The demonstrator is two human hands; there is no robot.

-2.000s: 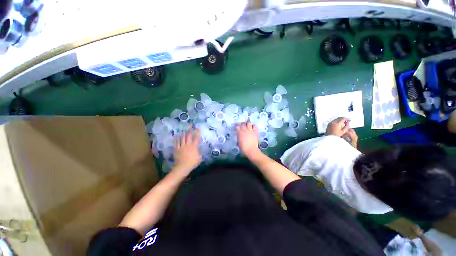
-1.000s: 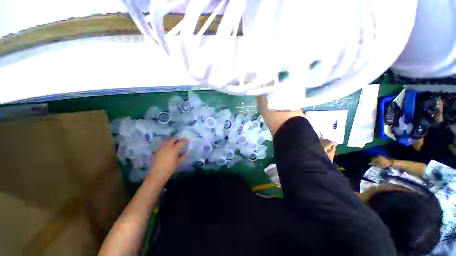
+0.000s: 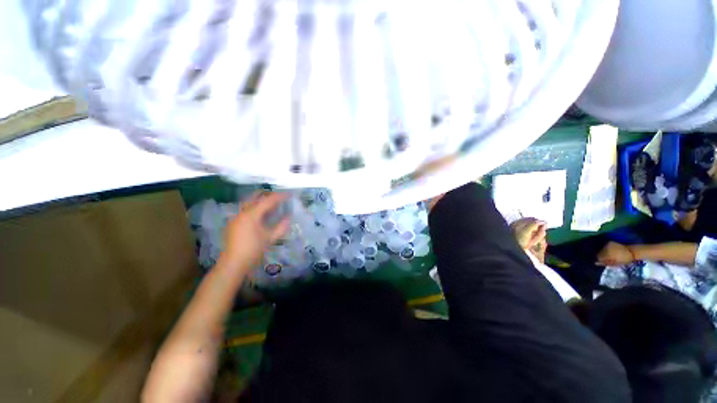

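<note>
Translucent whitish fan blades (image 3: pixel 346 236) with ringed hubs lie in a heap on the green bench. My left hand (image 3: pixel 255 227) is bare and over the left part of the heap, with thumb and fingers apart; no held blade can be made out. My right arm reaches forward, right of the heap. My right hand is almost wholly hidden behind the large white fan grille (image 3: pixel 346 86), which fills the top of the view close to the camera. Only a blurred bit of skin shows by its rim.
A large brown carton (image 3: pixel 86 291) stands left of the heap. Right of it are a white paper sheet (image 3: pixel 528 197), a pale strip sheet (image 3: pixel 595 181) and a blue parts bin (image 3: pixel 668 149) with dark parts. Neighbouring people sit at the right, hands near the bench. A white shelf edge runs at upper left.
The white grille now covers more of the upper left and centre. My left hand has moved slightly up and its fingers have spread. My right hand has become more hidden behind the grille.
</note>
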